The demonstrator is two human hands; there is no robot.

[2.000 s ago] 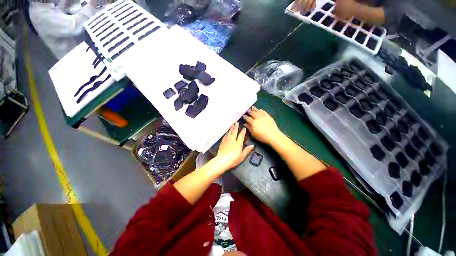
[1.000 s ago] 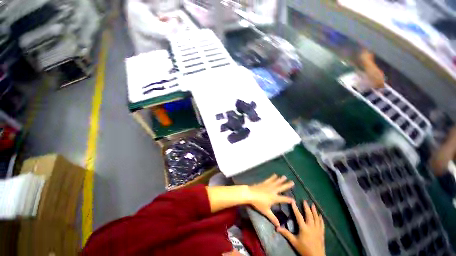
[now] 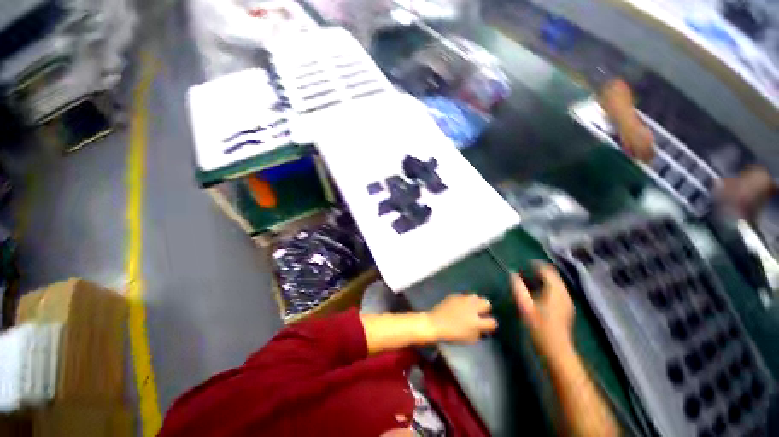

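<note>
My left hand (image 3: 461, 318) is at the front edge of the green bench with its fingers curled. A dark spot shows at its fingertips, but blur hides whether it holds something. My right hand (image 3: 548, 311) is to its right over the bench, thumb and fingers around a small black part (image 3: 535, 280). A loose heap of small black parts (image 3: 406, 203) lies on the white slab (image 3: 444, 243) ahead and left of my hands. A clear blister tray (image 3: 615, 341) with rows of dark parts lies to the right of my right hand.
A crumpled clear bag (image 3: 542, 205) lies beyond my right hand. A white tray with slots (image 3: 329, 72) is behind the slab. An open carton of shiny black items (image 3: 320, 265) stands low at left. Another person's hand (image 3: 629, 124) is over a white tray opposite.
The view has swung left. My hands, close together over black parts a second ago, are now apart. My left fingers have curled; my right hand has risen with a black part.
</note>
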